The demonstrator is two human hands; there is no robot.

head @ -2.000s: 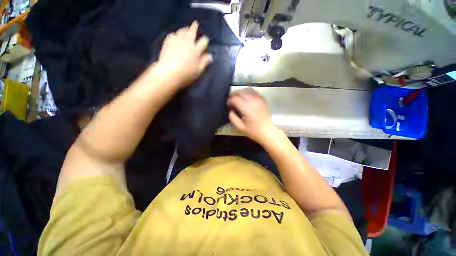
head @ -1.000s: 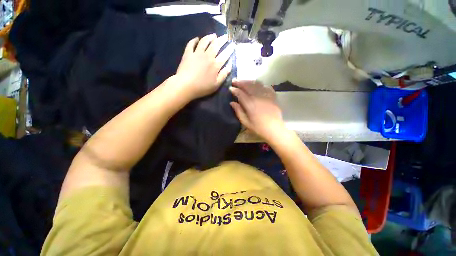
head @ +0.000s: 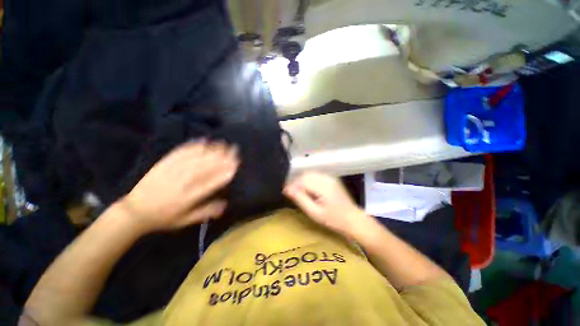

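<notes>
Black garment cloth (head: 159, 83) is heaped left of the needle area and hangs down over the lap. The off-white sewing machine (head: 375, 38) stands above it, with a bright light at the presser foot. My left hand (head: 187, 181) lies blurred on top of the cloth, fingers slightly spread. My right hand (head: 318, 194) is at the cloth's right edge by the table's front edge, thumb and fingers closed on that edge. The machine bed (head: 369, 127) shows to the right of the cloth.
A blue tray (head: 467, 134) with a white ring-shaped item and a red-handled tool sits at the bed's right end. Papers (head: 407, 200) and a red bin (head: 480, 223) are below the table. A blue stool (head: 518, 226) stands at the right.
Both hands have moved down toward the lap, away from the needle. The cloth's right edge now lies nearer the front of the table. The view has shifted, so the machine appears further left and higher.
</notes>
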